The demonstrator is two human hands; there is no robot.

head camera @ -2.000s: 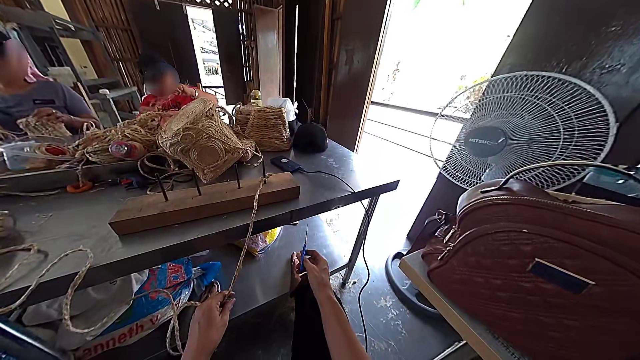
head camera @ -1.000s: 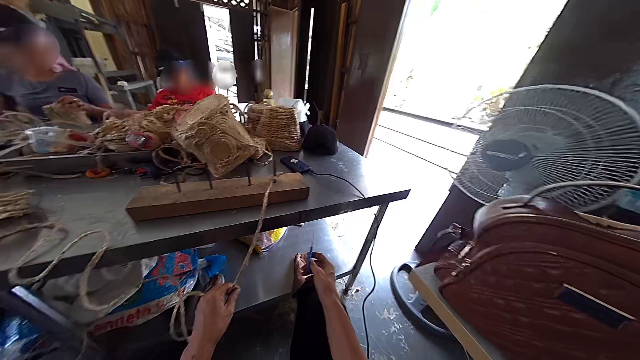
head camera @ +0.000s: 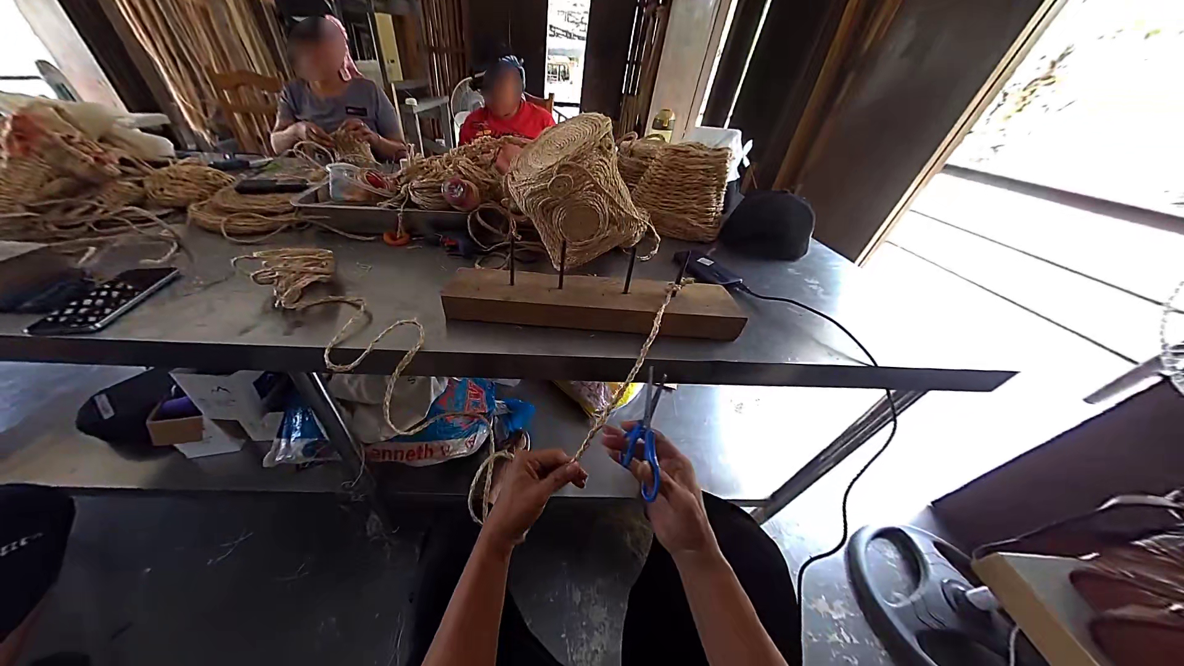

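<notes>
My left hand (head camera: 529, 495) grips a braided natural-fibre cord (head camera: 632, 375), which runs up to the rightmost metal peg of a wooden block (head camera: 592, 305) near the table's front edge. The cord's rest hangs below my left hand and loops back up to a small bundle (head camera: 294, 270) on the tabletop. In my right hand (head camera: 668, 490) are blue-handled scissors (head camera: 647, 449), blades upward, close to the right side of the cord. The blades look slightly apart; whether they touch the cord I cannot tell.
Woven baskets (head camera: 583, 199), a metal tray (head camera: 370, 217), a cap (head camera: 768, 225) and a phone (head camera: 102, 301) lie on the metal table (head camera: 388, 356). Two people (head camera: 338, 102) sit beyond it. A black cable (head camera: 869, 356) hangs over the edge. Bags and boxes fill the lower shelf; a fan base stands at right.
My right hand has come nearer the cord, and the scissors now point upward in it. My left hand still holds the cord. The view has swung left.
</notes>
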